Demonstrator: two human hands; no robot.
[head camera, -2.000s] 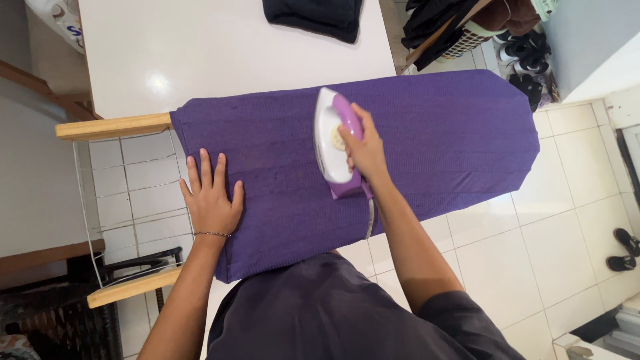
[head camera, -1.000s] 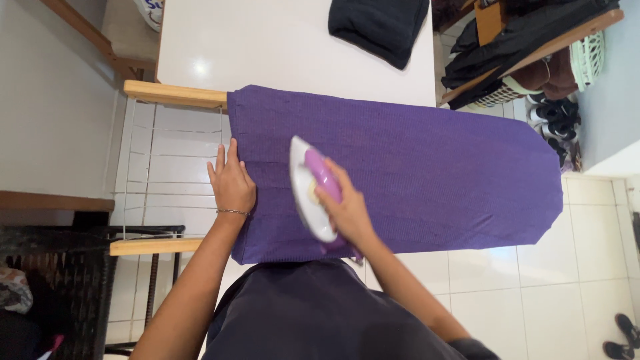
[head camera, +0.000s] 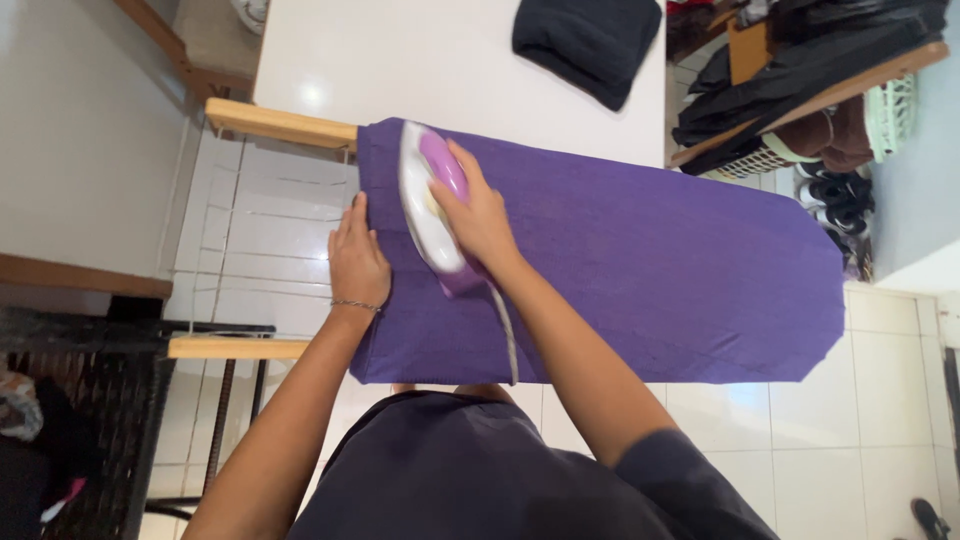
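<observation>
Purple ribbed cloth (head camera: 645, 270) lies spread over an ironing board, whose wooden frame bars (head camera: 281, 122) stick out at the left. My right hand (head camera: 480, 217) grips the handle of a white and purple clothes iron (head camera: 426, 202), which rests on the cloth near its left end with the tip toward the far edge. A grey cord (head camera: 506, 334) runs from the iron's heel over the near edge. My left hand (head camera: 358, 259), with a bracelet on the wrist, lies on the cloth's left edge, left of the iron, fingers pointing away from me.
Beyond the board stands a white table (head camera: 450, 67) with folded black cloth (head camera: 589, 45) on it. A rack of dark clothes (head camera: 810, 67), a pale green basket (head camera: 892, 116) and shoes (head camera: 836, 195) are at the far right. A dark woven basket (head camera: 82, 420) stands at the near left.
My right hand has moved the iron left along the cloth, closer to my left hand. My left hand has shifted to the cloth's left edge. The view has turned and shifted.
</observation>
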